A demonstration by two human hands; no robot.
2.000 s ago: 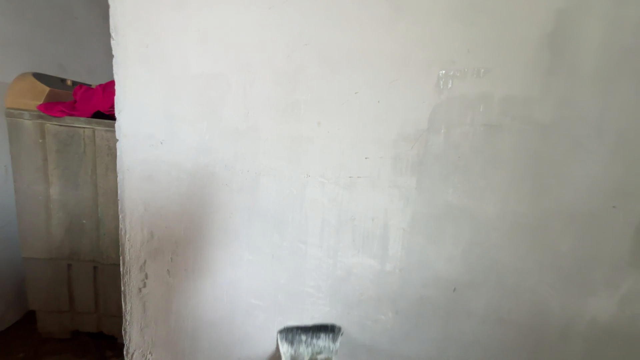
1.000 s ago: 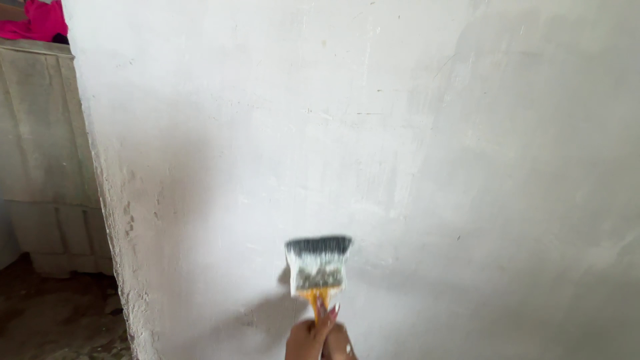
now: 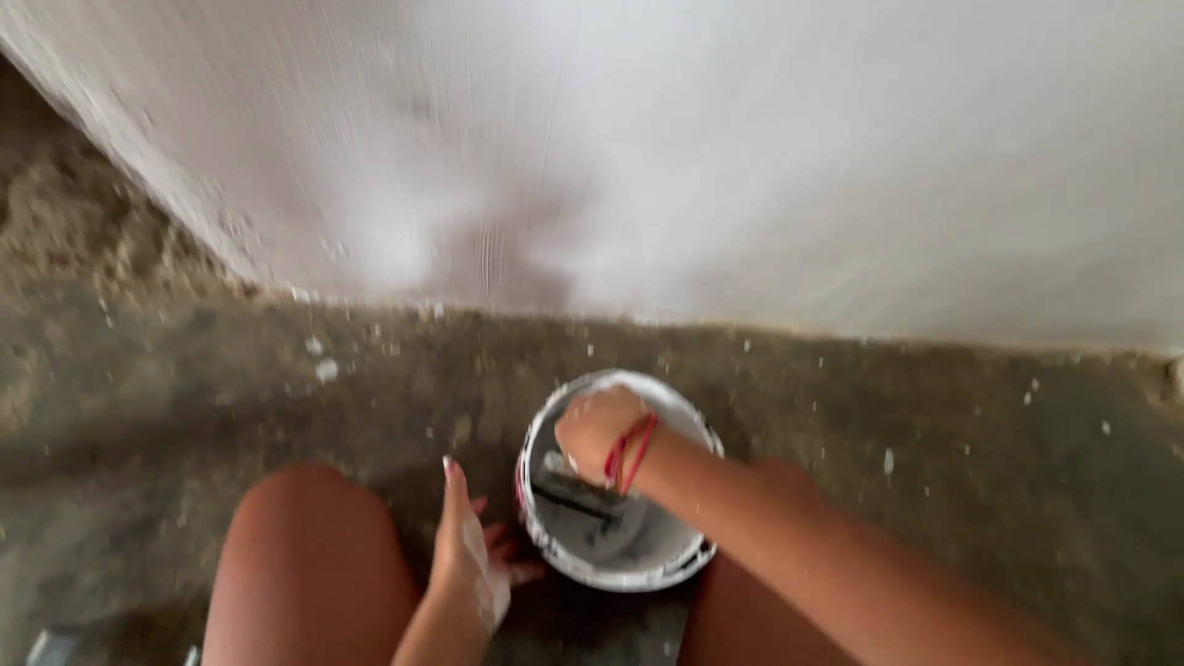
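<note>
A round paint bucket [image 3: 629,585] with a paint-smeared white rim stands on the floor between my knees. My right hand [image 3: 606,430], with red cords at the wrist, is inside it, closed around a paintbrush [image 3: 578,490]. The brush's dark bristles lie low in the bucket near whitish paint; its handle is mostly hidden by the hand. My left hand [image 3: 476,546] is beside the bucket's left side, fingers apart, with white paint on its edge and nothing in it.
A whitish painted wall [image 3: 721,166] rises just beyond the bucket. The rough concrete floor [image 3: 370,398] carries white paint drops. At the left, the wall's edge meets rough brown ground [image 3: 83,222]. My knees flank the bucket.
The view has swung down from the wall to the floor. The brush, held up against the wall a second ago, is now inside the bucket. My left hand has come into view.
</note>
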